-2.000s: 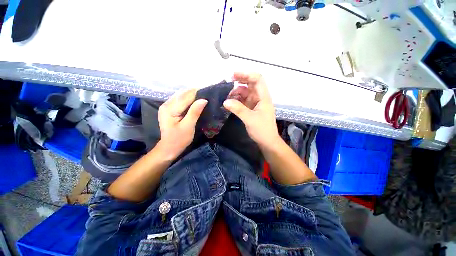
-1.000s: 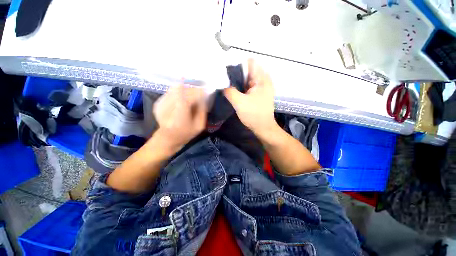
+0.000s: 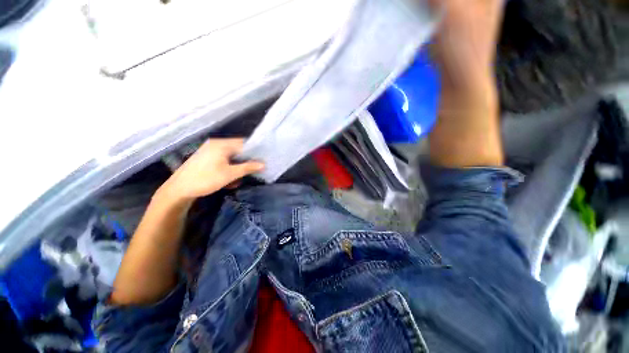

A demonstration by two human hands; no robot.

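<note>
A pale grey curved strip (image 3: 331,89) is stretched slantwise from my lap edge up to the upper right, in front of the table edge. My left hand (image 3: 214,165) grips its lower end between thumb and fingers. My right hand (image 3: 469,34) is at the strip's upper end, near the top of the picture; it is blurred and cut off, and its fingers cannot be made out clearly. The dark piece held earlier does not show in either hand.
The white table (image 3: 172,41) with its grey edge runs slantwise at the upper left. A blue bin (image 3: 410,96) and stacked dark and white strips (image 3: 376,155) are below the strip. Mixed cut pieces (image 3: 76,255) lie in blue bins at lower left. Grey fabric (image 3: 545,158) is at the right.
The view has swung to the right. The dark piece has left my hands, and a longer pale grey strip is now between them. My right hand has moved far up and right.
</note>
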